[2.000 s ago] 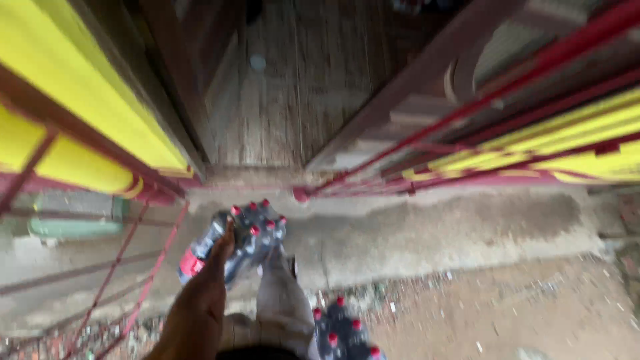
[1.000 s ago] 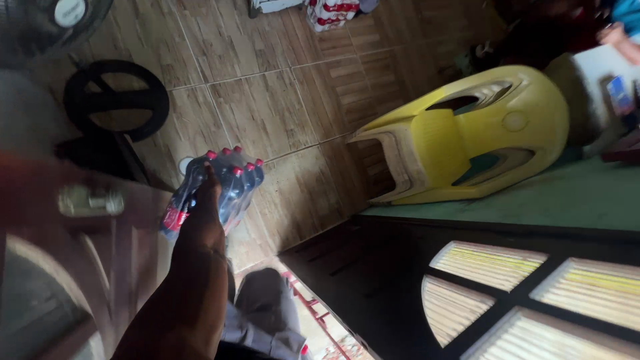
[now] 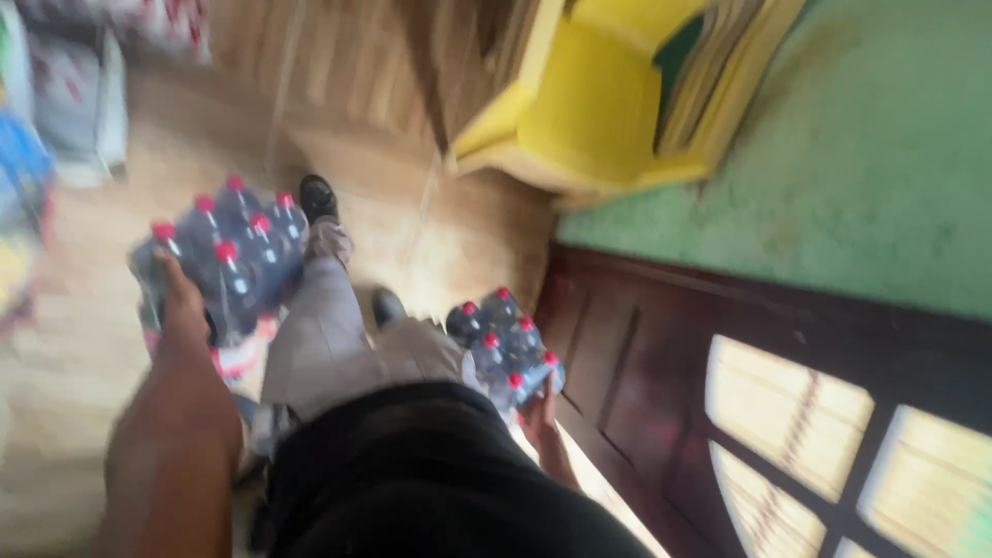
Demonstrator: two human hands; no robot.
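Observation:
My left hand (image 3: pixel 183 298) grips the near left corner of a shrink-wrapped pack of dark soda bottles with red caps (image 3: pixel 232 240), held off the floor left of my legs. On my right side, my right hand (image 3: pixel 540 411) has hold of a second, similar pack (image 3: pixel 500 345), close to the dark wooden door. Its fingers are partly hidden by the pack and plastic film. Both packs hang upright, caps facing up towards the camera.
A yellow plastic chair (image 3: pixel 589 101) stands ahead to the right against a green wall (image 3: pixel 852 155). The dark door with glazed panes (image 3: pixel 620 341) is at my right. Blurred bags and a pale container (image 3: pixel 70 93) lie at the left. Tiled floor (image 3: pixel 372 147) runs between them.
I have moved from outside the doorway to inside, the view turning strongly. The left pack has come along in my left hand. The right hand and its pack, out of view a second ago, now show.

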